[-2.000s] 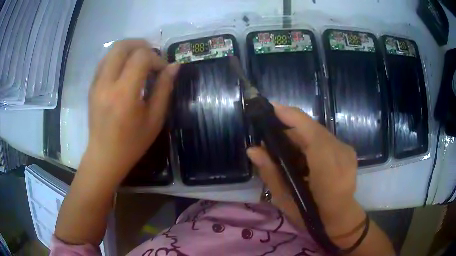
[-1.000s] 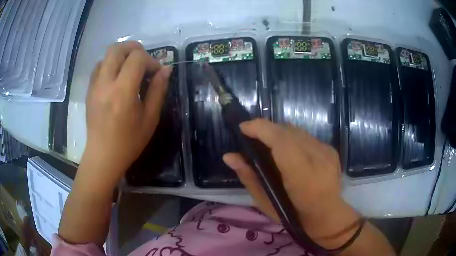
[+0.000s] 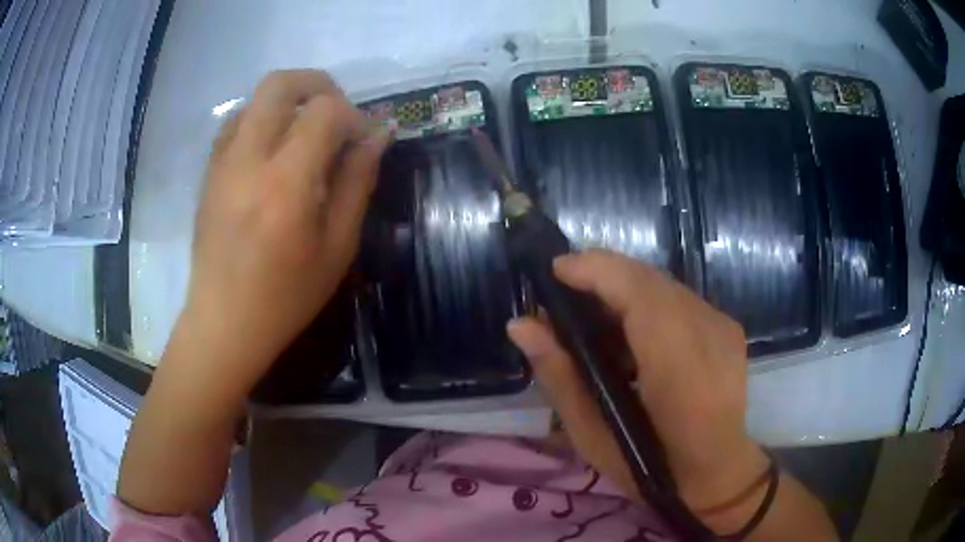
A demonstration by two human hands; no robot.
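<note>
A clear blister tray [image 3: 463,414] holds a row of several black power bank shells, each with a green-and-white circuit board at its top end. My right hand [image 3: 656,371] holds a black soldering iron [image 3: 577,312]; its thin tip is at the right part of the circuit board [image 3: 444,113] on the second shell [image 3: 450,265] from the left. My left hand [image 3: 280,217] is over the leftmost shell, fingertips pinched at the left end of that same board. A thin strand between the fingers is too blurred to make out. The leftmost shell is mostly hidden by my left hand.
A stack of white trays [image 3: 69,116] stands at the upper left. White panels [image 3: 97,434] are lower left, below the bench edge. A black object [image 3: 915,42] lies at the upper right, and another dark object [image 3: 947,196] is at the right edge.
Since one second ago, the view has shifted, with the tray lying further left. The iron tip has moved from the board's left part to its right part. My left fingertips have moved onto the board's left end.
</note>
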